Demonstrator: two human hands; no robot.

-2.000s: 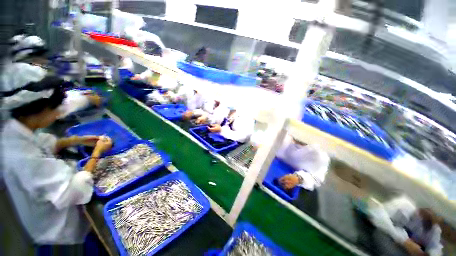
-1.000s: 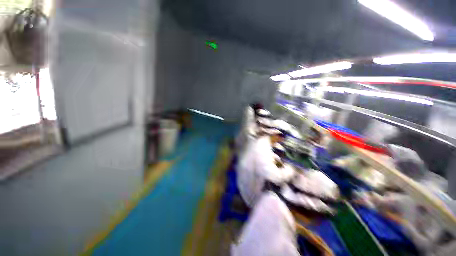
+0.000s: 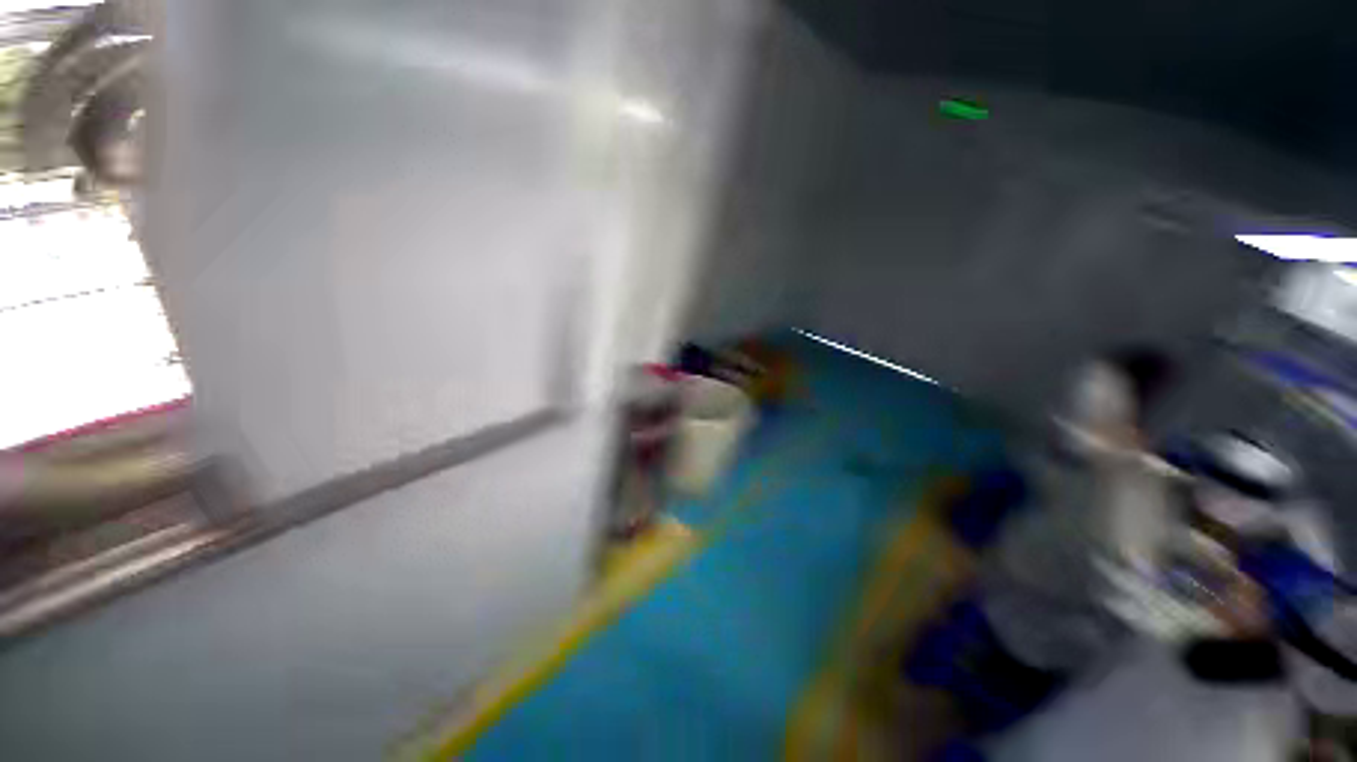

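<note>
Neither of my hands is in the picture. The view is badly blurred. Nearest in front are a blue floor aisle point(image 3: 670, 610) with yellow edge lines and a pale wall point(image 3: 417, 596) on the left. No parts that my hands hold or work on can be seen.
Blurred people in pale coats point(image 3: 1146, 551) sit along the right side, with dark blue shapes low beside them. A white bucket-like container point(image 3: 711, 432) and dark items stand by the wall. A window point(image 3: 82, 298) is at the far left.
My view has turned left, from the trays and green conveyor to the aisle and then further towards the wall and window. The seated people have shifted to the right edge.
</note>
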